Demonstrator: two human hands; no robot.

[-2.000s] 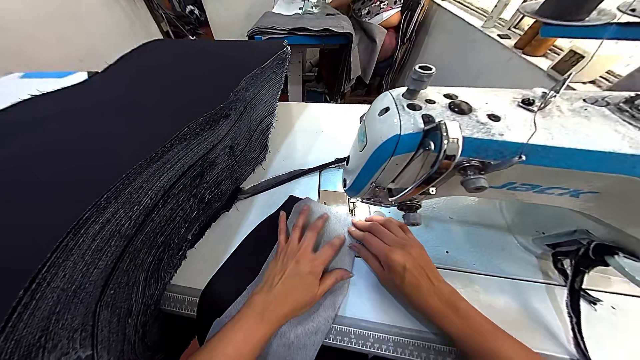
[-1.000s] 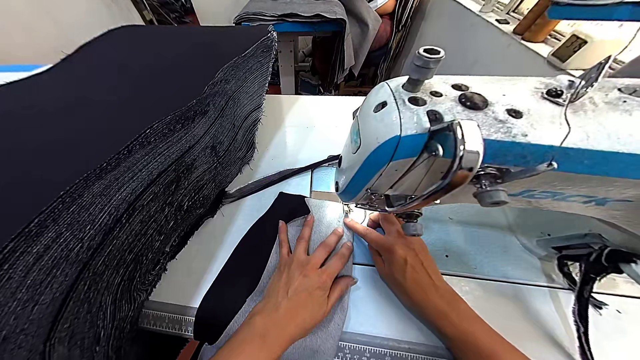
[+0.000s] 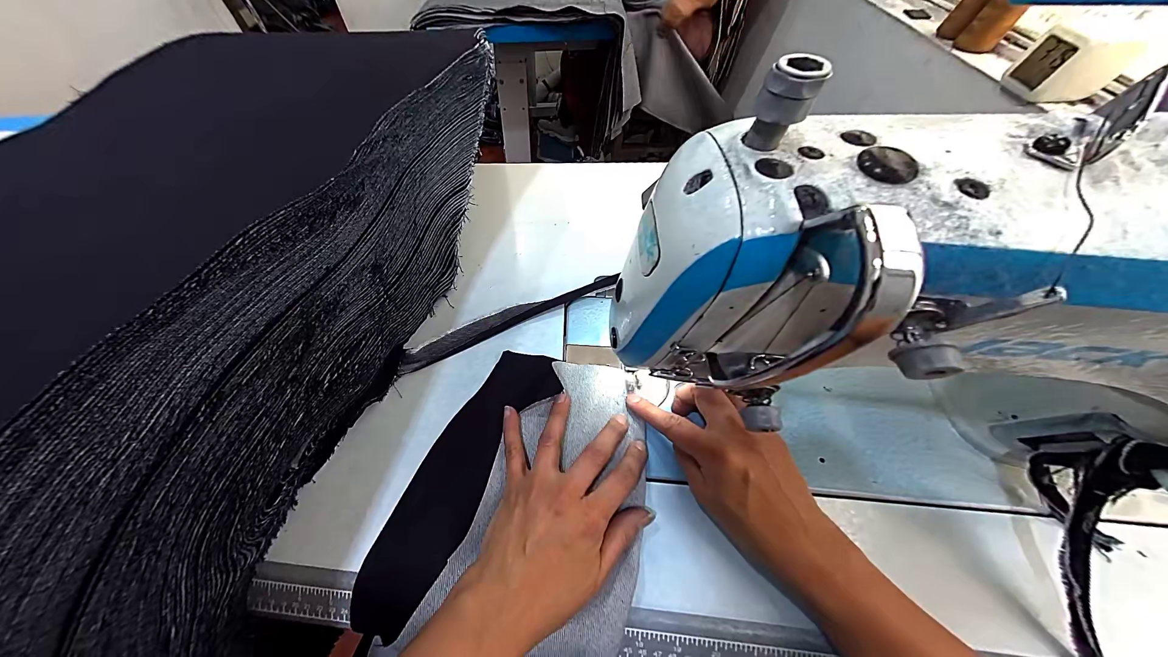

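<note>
Under the head of a Jack sewing machine lies a grey fabric piece, its upper edge close to the presser foot. A black fabric piece shows along its left side. My left hand rests flat on the grey fabric with its fingers apart. My right hand is just right of the presser foot, its index fingertip touching the fabric's right edge; its other fingers are bent and partly hidden. Whether they pinch the cloth cannot be seen.
A tall stack of dark fabric stands at the left of the table, with a dark strip running to the machine. A metal ruler lines the front edge. Dark cords hang at right. Grey fabric lies on a stand behind.
Since two seconds ago my right hand's index finger has extended toward the presser foot and the other fingers have bent. My left hand stays on the grey fabric. The view has moved closer.
</note>
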